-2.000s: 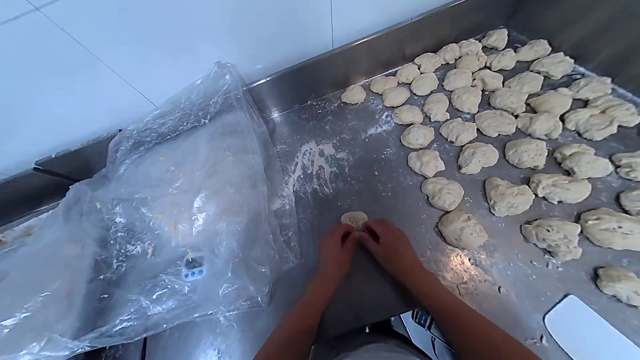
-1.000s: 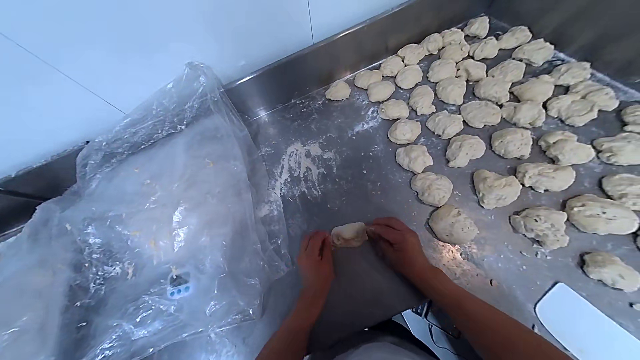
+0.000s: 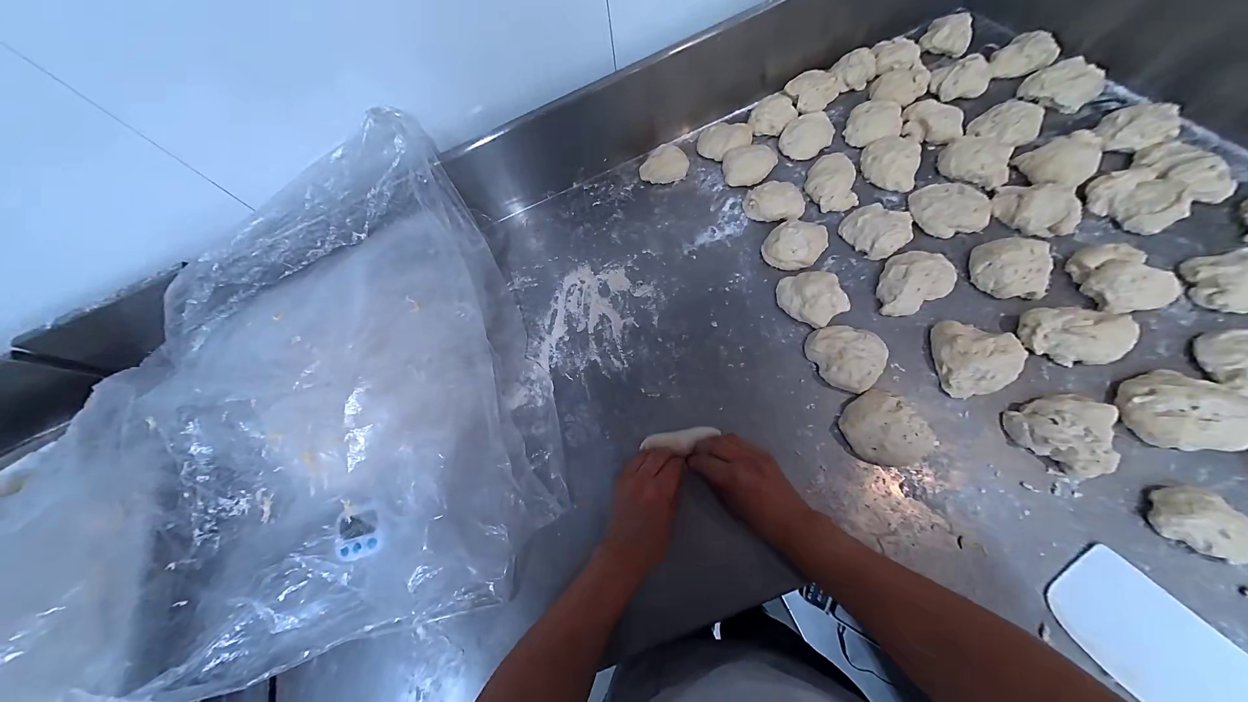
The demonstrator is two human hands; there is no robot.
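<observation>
A piece of pale dough (image 3: 680, 440) lies on the stainless steel worktop (image 3: 682, 341) near its front edge. My left hand (image 3: 645, 497) and my right hand (image 3: 746, 478) meet side by side on the dough's near edge, fingers bent down onto it. The hands hide the dough's near part. To the right of my hands, many rough dough lumps (image 3: 889, 429) sit in loose rows on the floured steel, the smaller ones toward the back left.
Clear plastic sheeting (image 3: 390, 361) covers a scale with a small display and buttons (image 3: 358, 536) at the left. A white plastic scraper (image 3: 1141, 624) lies at the lower right. White flour (image 3: 590, 307) streaks the middle. A steel upstand (image 3: 604, 117) borders the back.
My hands, apart at the two ends of the flat dough piece one second ago, have come together on its near side. The dough now shows as a narrower strip.
</observation>
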